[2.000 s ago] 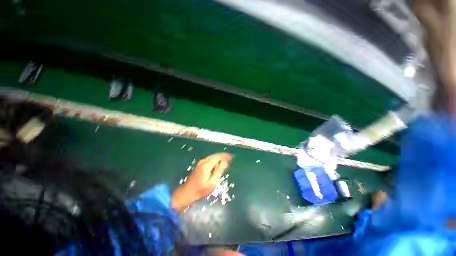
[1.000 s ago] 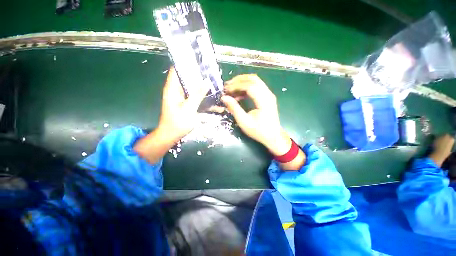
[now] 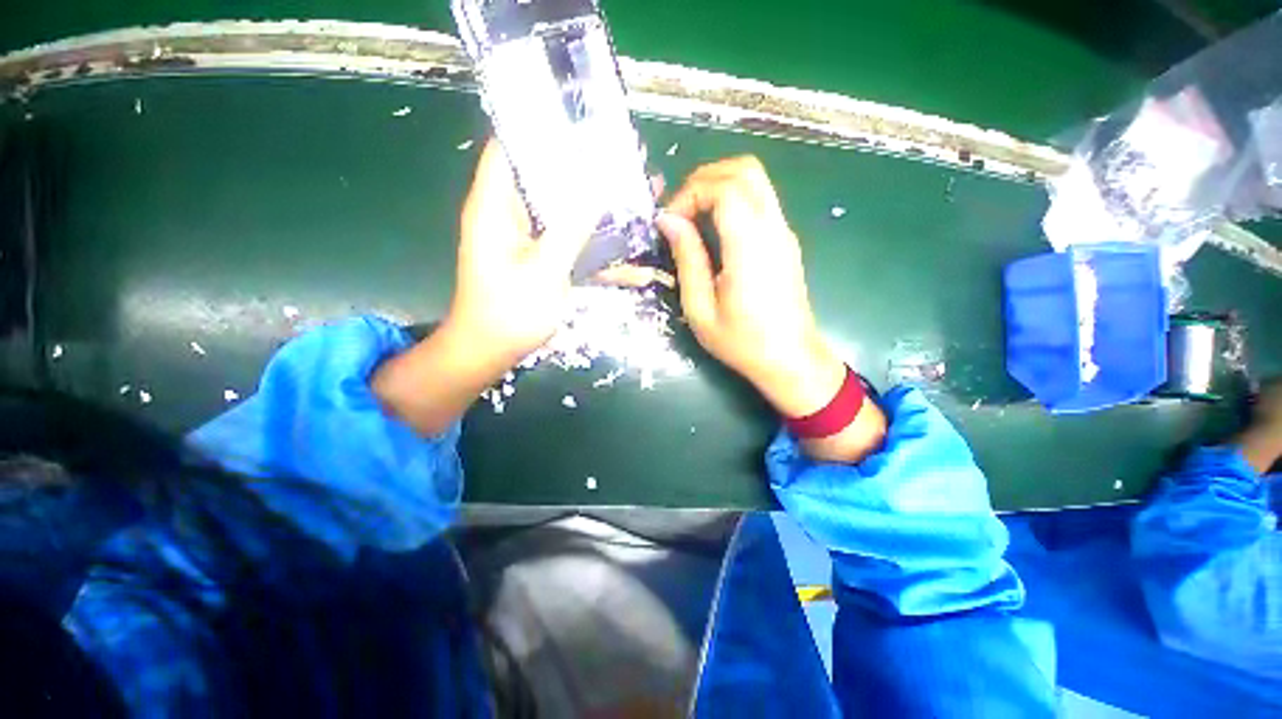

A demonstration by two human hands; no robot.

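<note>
A phone assembly (image 3: 562, 120), bright silvery-white with a dark far end, is tilted up above the bench. My left hand (image 3: 506, 274) is shut on its near part, fingers behind it. My right hand (image 3: 745, 274), with a red band at the wrist, is at the phone's near right corner, thumb and forefinger pinched together there. Whether a tiny piece is between those fingertips cannot be seen. A heap of small white pieces (image 3: 619, 337) lies on the bench below the phone, with some scattered around.
A blue bin (image 3: 1085, 326) with a white strip stands at right. A clear plastic bag (image 3: 1174, 155) lies behind it, a silvery cylinder (image 3: 1194, 354) beside it. The pale worn edge (image 3: 844, 120) borders the green conveyor (image 3: 872, 49). Another person's blue sleeve (image 3: 1216, 541) is at lower right.
Two seconds ago one hand was over the white pieces; one second ago both hands were at the phone. Since then the phone has tilted slightly and the view has shifted; the hands keep their hold.
</note>
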